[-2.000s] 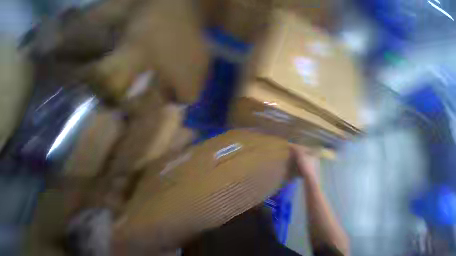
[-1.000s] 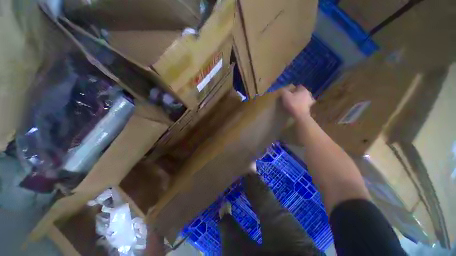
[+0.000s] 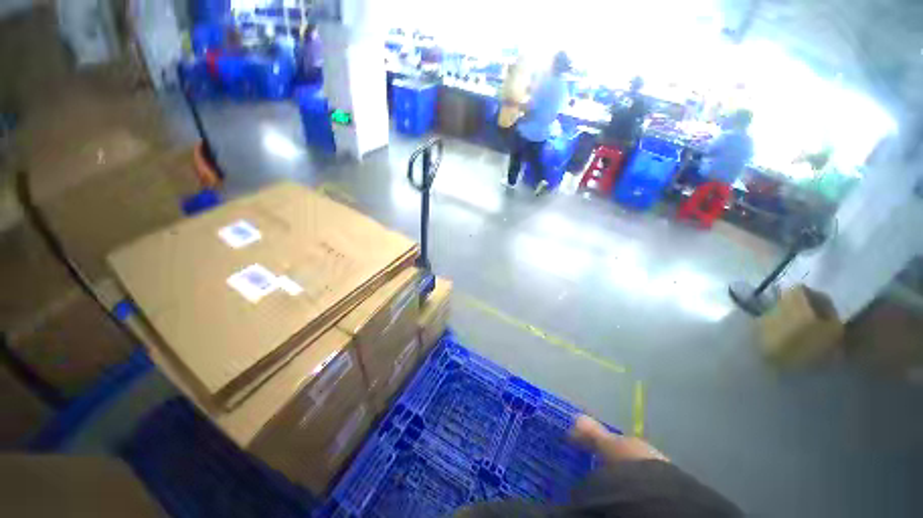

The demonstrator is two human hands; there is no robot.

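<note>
My right hand (image 3: 612, 442) shows blurred at the lower right, over the edge of a blue plastic pallet (image 3: 484, 467). Nothing shows in it, and its finger pose is unclear. My left hand is out of the picture. Flat cartons (image 3: 334, 283) lie on packed cartons (image 3: 304, 420) left of the pallet. The top one bears white labels (image 3: 253, 282). A brown cardboard surface (image 3: 71, 489) is cut off at the bottom left corner; what holds it cannot be told.
A dark upright handle (image 3: 425, 202) stands behind the cartons. Yellow tape (image 3: 547, 336) marks the grey floor. A brown box (image 3: 802, 329) and a black stand base (image 3: 751, 296) are at the right. Several people, red stools (image 3: 705, 204) and blue crates (image 3: 648, 174) line the far workbench.
The view has swung up from the open cartons and the white scraps to the pallet and wider floor. My right hand no longer holds the brown cardboard it gripped a second ago.
</note>
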